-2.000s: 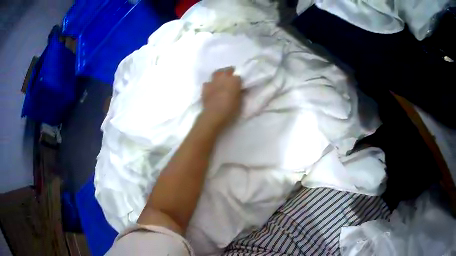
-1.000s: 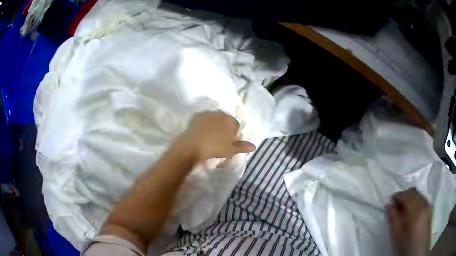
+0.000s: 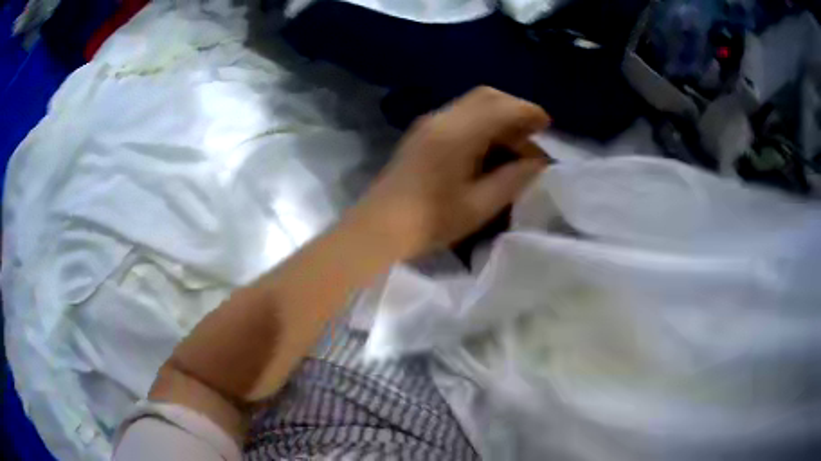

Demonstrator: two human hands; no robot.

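A white garment [image 3: 630, 270] is spread out and blurred across the right side of the view, over the striped lap. My left hand [image 3: 477, 171] is in the middle, with thumb and fingertips closed on the garment's upper left edge. A large heap of white garments [image 3: 153, 198] lies on the left, beside and below my left forearm. My right hand is not in view; the garment runs out at the right edge of the picture.
Dark cloth [image 3: 432, 54] lies at the top, with white cloth [image 3: 423, 7] on it. Machine parts with a small red light [image 3: 723, 52] stand at the upper right. The striped lap [image 3: 351, 405] is at the bottom. Blue material [image 3: 22, 108] shows at the left edge.
My left hand has moved from the white heap up and right and now holds the garment's edge. The garment has been raised and spread. My right hand has gone out of view.
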